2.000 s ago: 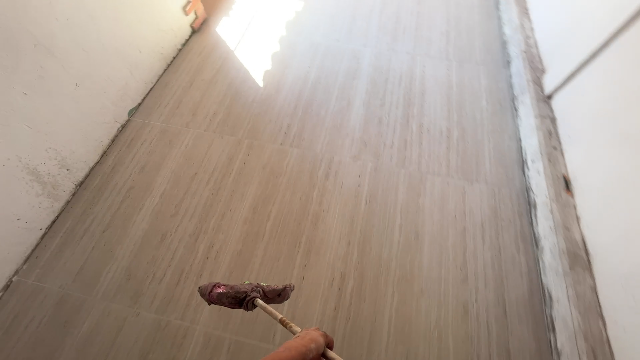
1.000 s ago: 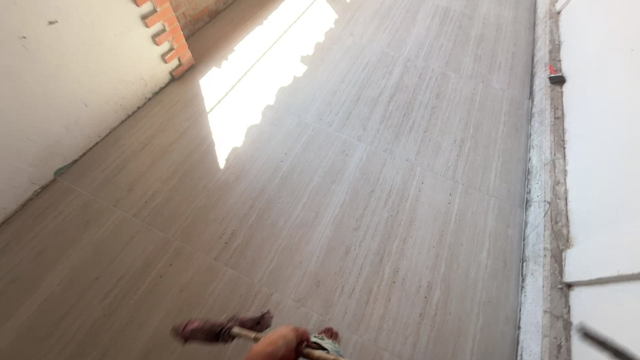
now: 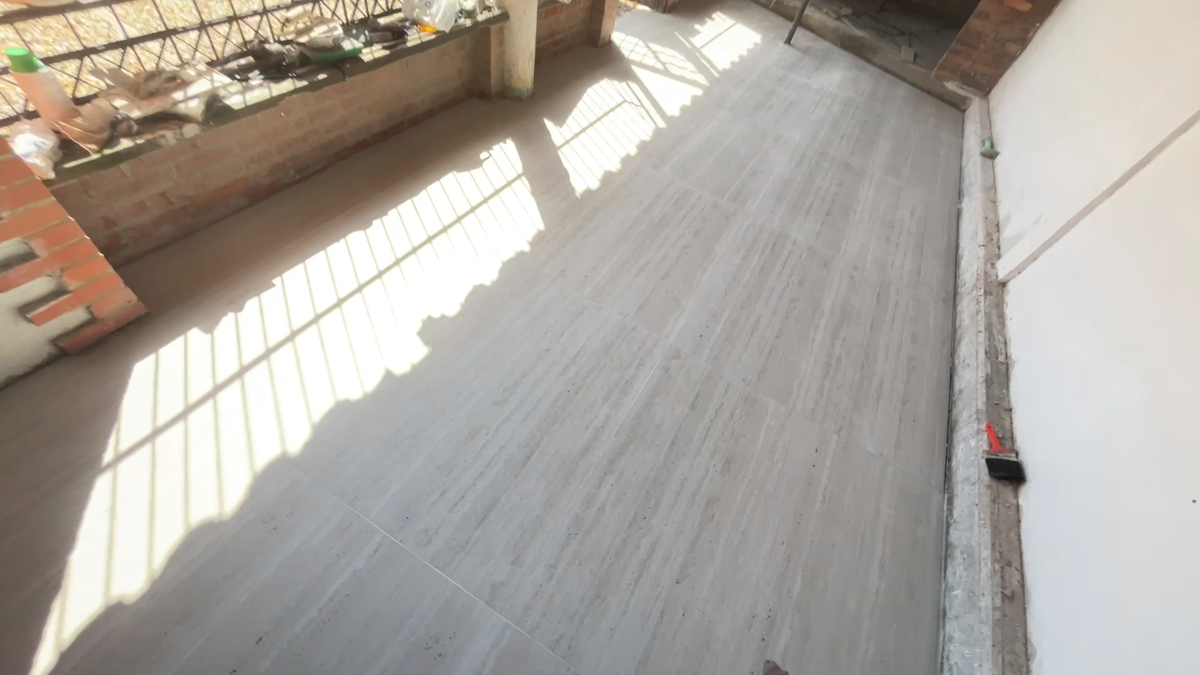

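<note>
Neither of my hands shows in the head view at this moment. A small dark tip (image 3: 774, 667) of something pokes in at the bottom edge; what it belongs to cannot be told. Wood-grain floor tiles (image 3: 600, 403) with thin joints stretch ahead, partly in barred sunlight. A paintbrush with a red handle and dark bristles (image 3: 1003, 461) lies on the rough ledge at the foot of the white wall on the right. Farther along that ledge is a small green-ended item (image 3: 989, 147), perhaps another brush.
On the left, a low brick wall (image 3: 281, 155) under a metal grille bears plastic bags, cloths and a green-capped bottle (image 3: 42, 84). A brick wall end (image 3: 61, 272) juts in at the left. A pale post (image 3: 518, 47) stands farther back. The white wall (image 3: 1106, 375) bounds the right side.
The view has swung up and ahead along the floor. A hand on a stick with a dark, wrapped cloth-like end, seen in both earlier frames, is out of view now.
</note>
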